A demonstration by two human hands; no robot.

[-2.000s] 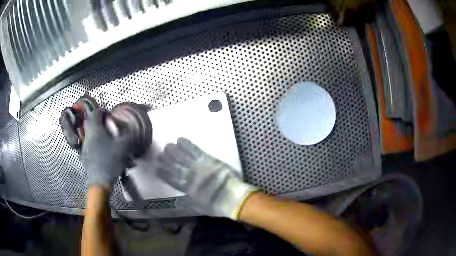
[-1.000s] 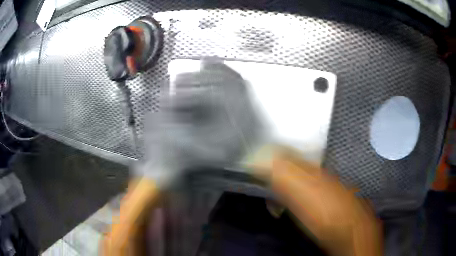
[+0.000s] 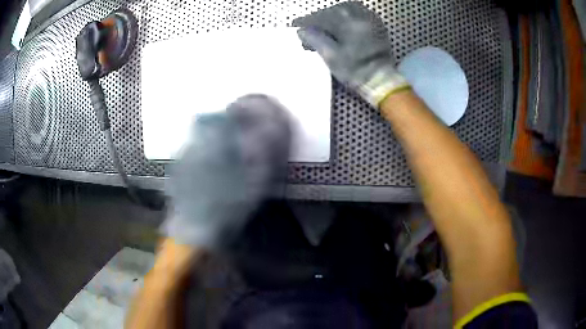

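Note:
The white metal panel lies flat on the perforated table. My left hand is blurred over the panel's front edge, around a dark rounded tool that looks like the second orbital sander; its underside is hidden. My right hand, gloved, has its fingers bent on the panel's far right corner and covers that corner. The other orbital sander, dark with orange-red, rests on the table left of the panel. Its hose runs over the front edge.
A pale blue-white disc lies right of the panel, close to my right wrist. Orange-edged holders with grey sheets stand at the far right. A whitish row of blocks is below left. A small white sheet shows at the far left.
My right hand has moved from over the panel to its far right corner. The orange-red sander, in my left hand two seconds ago, now lies on the table. The camera view has shifted.

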